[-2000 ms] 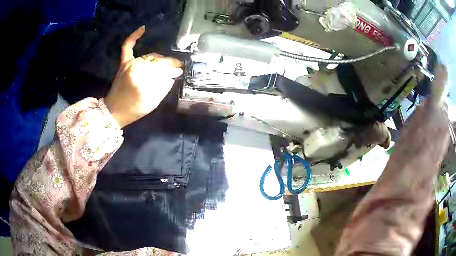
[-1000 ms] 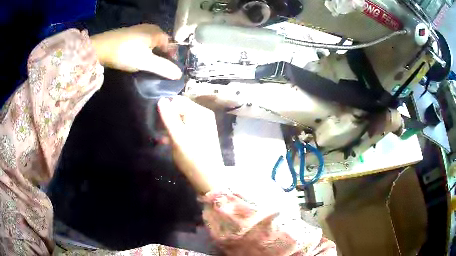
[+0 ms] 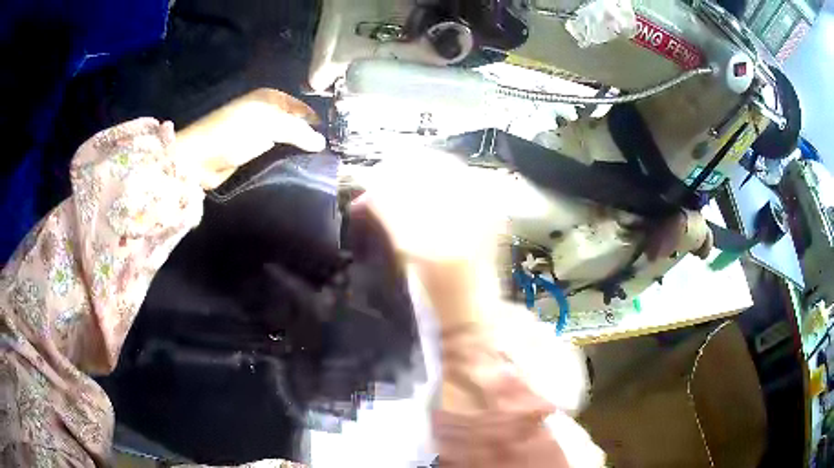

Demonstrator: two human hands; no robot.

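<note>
A shiny black fabric panel (image 3: 283,187) lies with its upper edge at the needle end of the sewing machine. My left hand (image 3: 251,132) is on the panel's upper left edge, thumb and fingers at the needle area, gripping it. My right hand (image 3: 439,206) is overexposed and blurred, over the machine arm just right of the panel; its fingers are hard to make out. Black binding tape (image 3: 567,174) runs through a metal slide buckle (image 3: 489,143) towards the needle. The presser foot and needle are not clearly visible.
The machine head (image 3: 585,55) and pale lamp (image 3: 411,80) stand above the work. Blue scissors loops (image 3: 551,302) are partly behind my right arm. An open cardboard box (image 3: 658,393) is at lower right. Blue sheeting (image 3: 119,32) is at upper left.
My right hand came from the far right to the panel, then shifted right over the machine arm. My left hand moved onto the panel's edge. The panel has come up to the needle end.
</note>
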